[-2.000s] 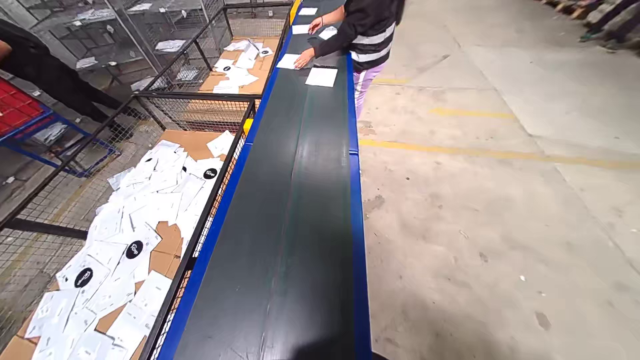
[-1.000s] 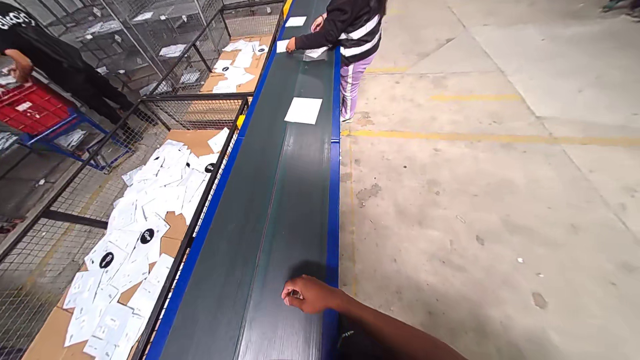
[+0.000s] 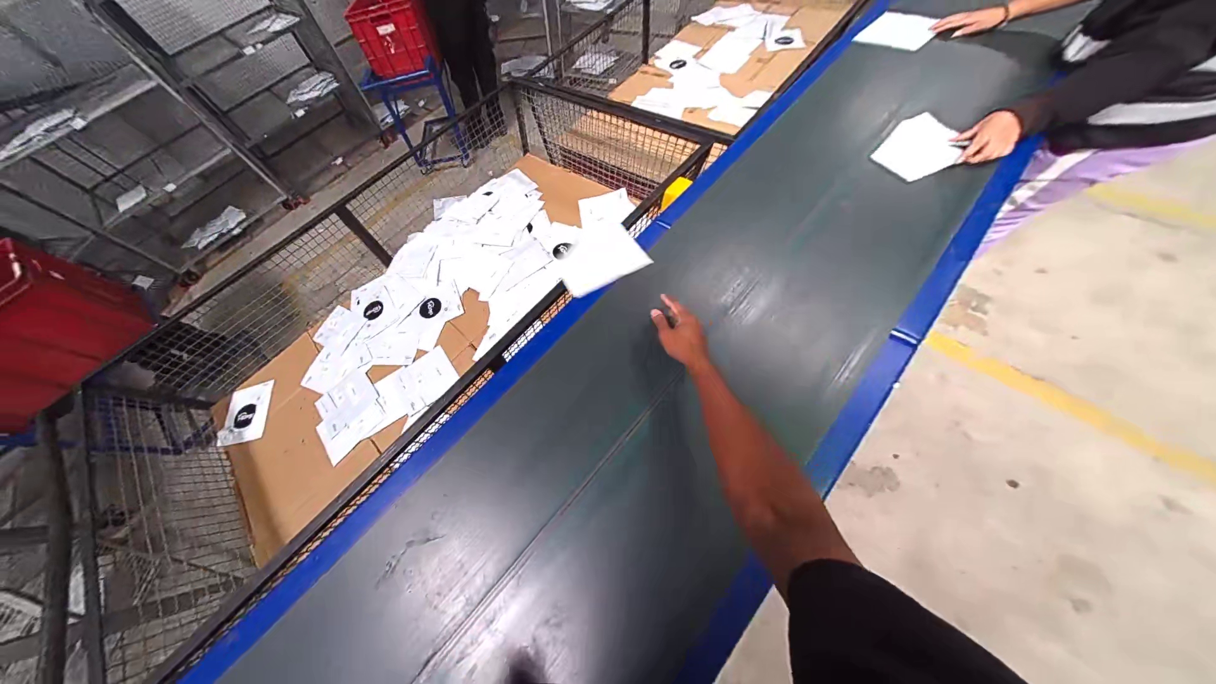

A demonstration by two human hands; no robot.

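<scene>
My right hand (image 3: 679,332) reaches over the dark conveyor belt (image 3: 570,484), fingers apart, holding nothing. Up and to the left of its fingertips, a white packet (image 3: 606,258) overlaps the belt's blue left edge and the cage's top rail; it looks slightly blurred and apart from my hand. Beyond that edge, a heap of white packets (image 3: 503,237), some with round black marks, lies on cardboard inside a mesh cage. My left hand is out of view.
At the belt's upper right, a co-worker's hands touch two white packets (image 3: 917,147). A second mesh cage holds packets (image 3: 727,52) farther back. Red crates (image 3: 389,36) and metal shelving stand at left. The belt has a raised blue side edge (image 3: 883,366).
My right arm has extended across the belt, and the hand has opened. A packet that lay mid-belt one second ago is no longer there; one is now at the left edge. The view has turned left.
</scene>
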